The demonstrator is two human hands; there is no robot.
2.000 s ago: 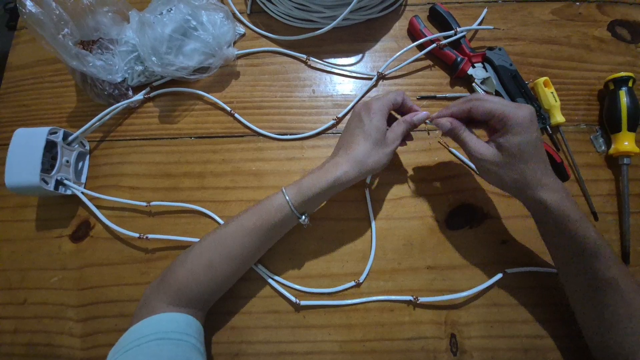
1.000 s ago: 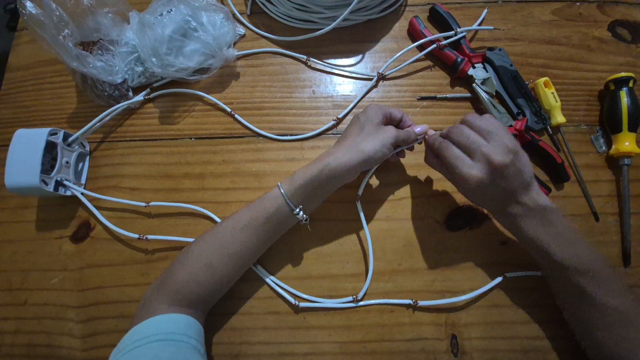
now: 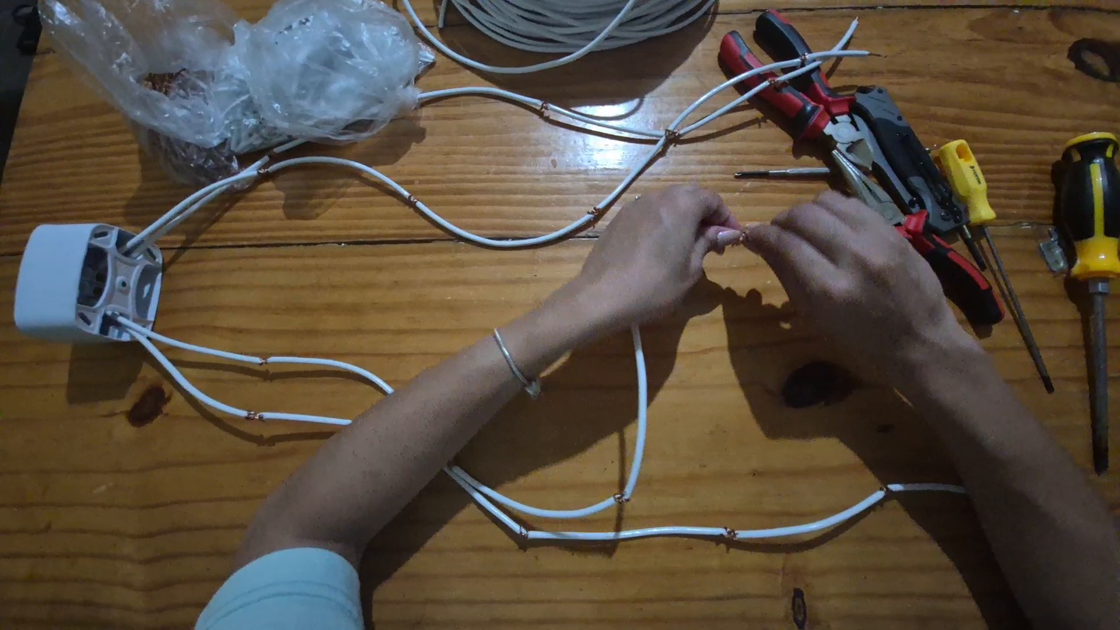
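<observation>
My left hand [image 3: 661, 249] pinches a copper joint on a white insulated wire [image 3: 641, 394], whose lower run leaves from under the wrist. My right hand [image 3: 853, 271] meets it fingertip to fingertip, pinching the same joint; the fingers hide most of it. More white wires with twisted copper joints [image 3: 730, 533] curve over the wooden table and enter a white plastic housing [image 3: 57, 280] at the left. Another pair of wires [image 3: 385, 185] leaves the housing's top and runs up to a joint [image 3: 670, 136] above my hands, ending over red and black pliers.
Combination pliers [image 3: 847, 131], a black and red tool [image 3: 910, 162], a yellow screwdriver [image 3: 965, 179] and a larger black and yellow screwdriver [image 3: 1094, 210] lie at the right. A clear plastic bag [image 3: 324, 70] is at the upper left, beside a coil of pale cable [image 3: 569, 22].
Two seconds ago a loose wire piece with a bare copper end showed below my right hand; it is no longer seen there. My right hand has turned, its back now more toward the view.
</observation>
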